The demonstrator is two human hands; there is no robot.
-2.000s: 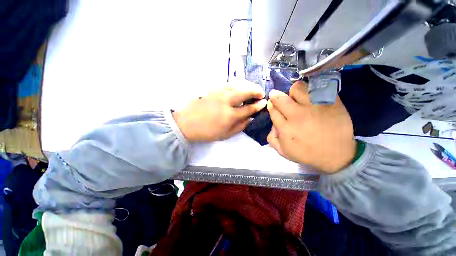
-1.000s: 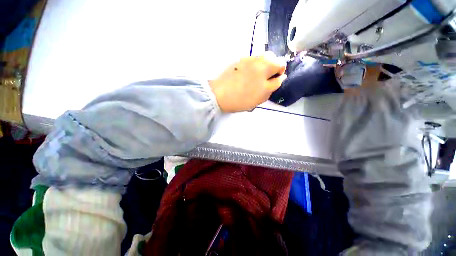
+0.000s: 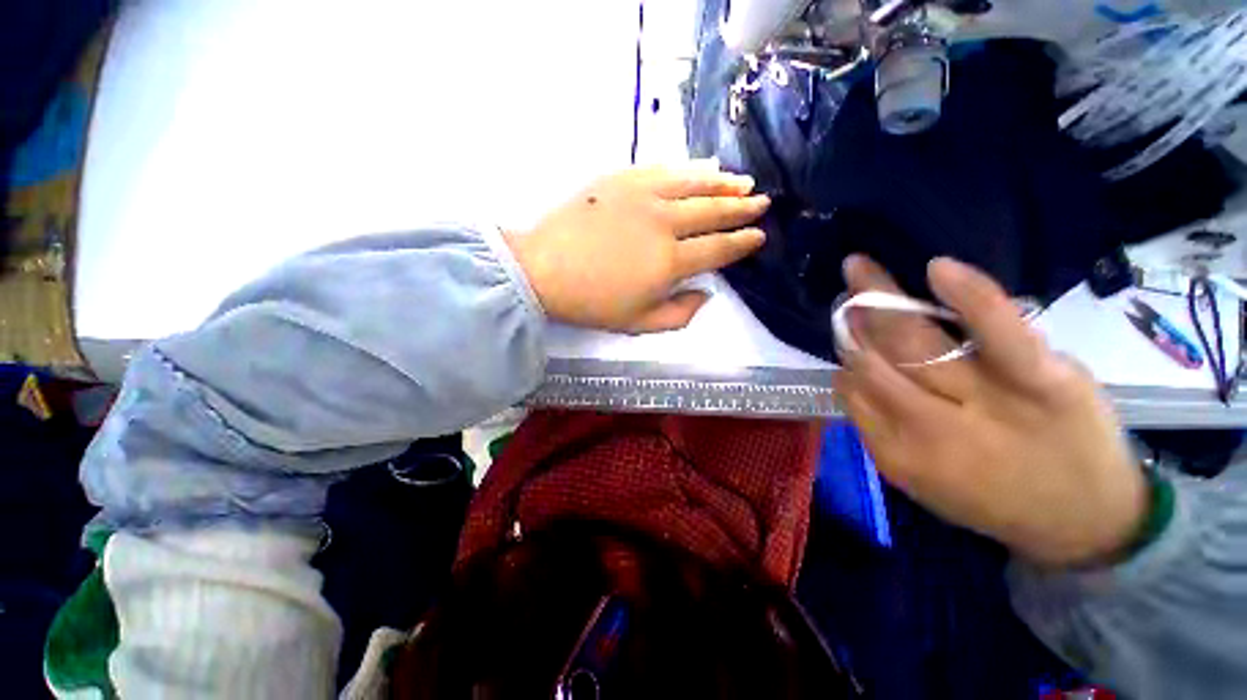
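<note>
The dark navy garment piece (image 3: 944,178) lies under the needle area and spreads over the bed to the right. The presser foot and needle area (image 3: 745,93) is at its upper left edge, beside a grey-clear block (image 3: 911,85). My left hand (image 3: 636,246) lies flat with its fingertips on the garment's left edge and grips nothing. My right hand (image 3: 985,410) is above the table's front edge, slightly blurred, with a thin white strip (image 3: 855,312) looped between its fingers.
A bundle of white strips (image 3: 1176,96) is at the upper right. Pink-blue snips (image 3: 1165,332) lie at the right table edge. A ruler strip (image 3: 684,394) runs along the front edge. Red checked cloth (image 3: 656,492) is below. Dark cloth (image 3: 55,41) is at the upper left.
My right hand has come back from behind the block towards the front and now holds a white strip. My left hand has flattened out. More of the navy garment is spread to the right.
</note>
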